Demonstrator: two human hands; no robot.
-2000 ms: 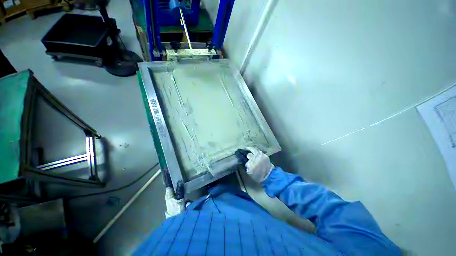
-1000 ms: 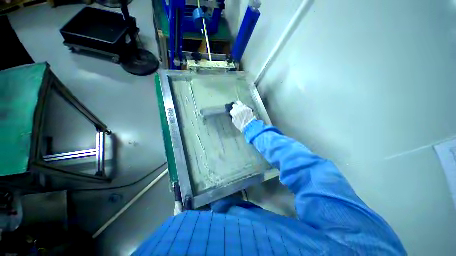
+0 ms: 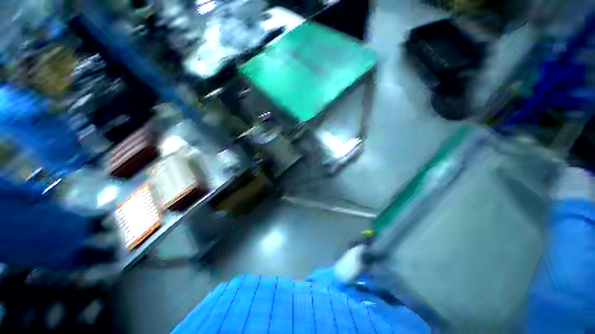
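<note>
The view is strongly blurred. The printing screen (image 3: 473, 241), a metal frame with a greyish sheet, lies at the right. My left hand (image 3: 351, 263), in a white glove, is at the frame's near left corner; its grip is too blurred to tell. My right hand (image 3: 571, 184), white-gloved, is at the far right side of the screen, partly cut off by the picture's edge. What it holds cannot be made out.
A metal side table at the left bears an orange-edged tray of pale pieces (image 3: 137, 215), another tray stack (image 3: 176, 180) and a red-brown stack (image 3: 133, 151). A person in blue (image 3: 39, 215) is at the far left. A green-topped table (image 3: 312, 68) and black bin (image 3: 443, 53) stand beyond.
The view has swung left, so the screen now shows at the right and the side table has come into view. My right hand shows at the picture's right edge.
</note>
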